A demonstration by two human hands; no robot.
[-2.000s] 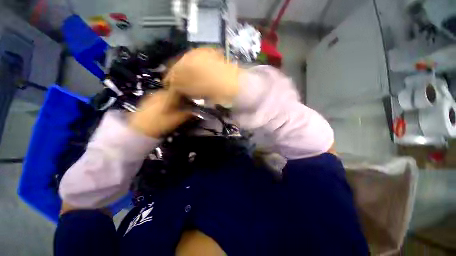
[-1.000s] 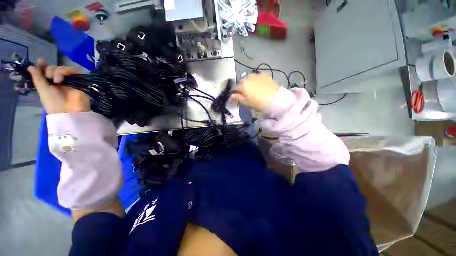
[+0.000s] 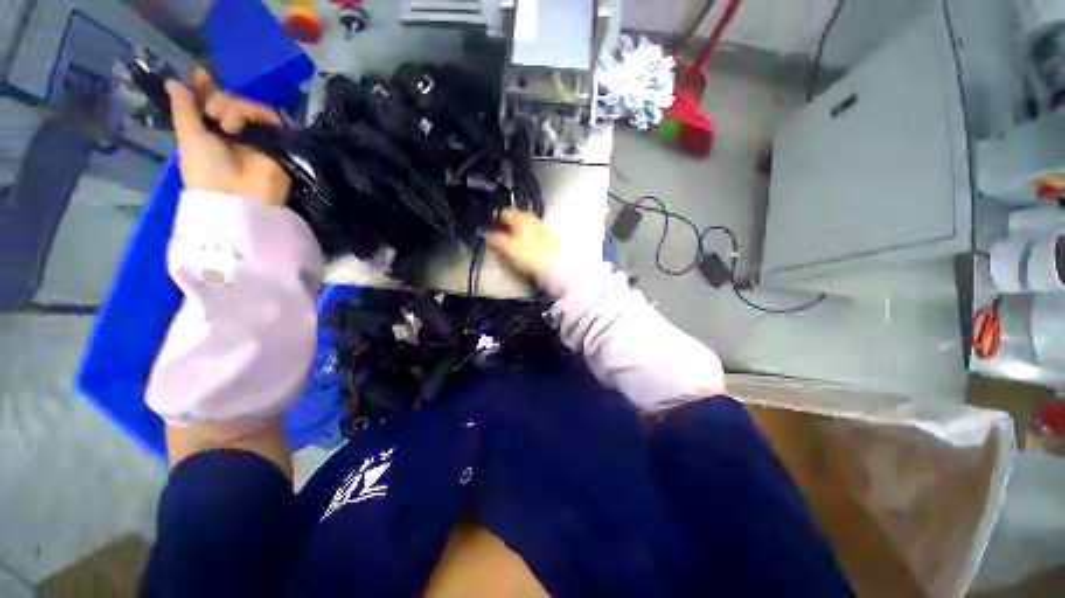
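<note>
My left hand (image 3: 228, 146) is raised at the upper left, closed around one end of a thick bundle of black cords, with connector ends sticking out past the fist. The cord bundle (image 3: 374, 164) runs right from the fist onto the pale metal table (image 3: 575, 210). My right hand (image 3: 522, 243) is at the right end of the bundle, its fingers against black cords; its fingertips are partly hidden and blurred. More black cords and dark pieces (image 3: 432, 350) lie on my lap, below the table's edge.
A blue crate (image 3: 129, 339) is at the left, a small blue bin (image 3: 259, 53) behind it. A silver machine (image 3: 551, 70) stands at the back beside shiny strands (image 3: 637, 82). A lined carton (image 3: 888, 467) is lower right. An adapter with cord (image 3: 714, 269) lies on the floor.
My right hand has moved left to the bundle's right end. My left hand still holds the bundle. The view has shifted, showing more floor at the right.
</note>
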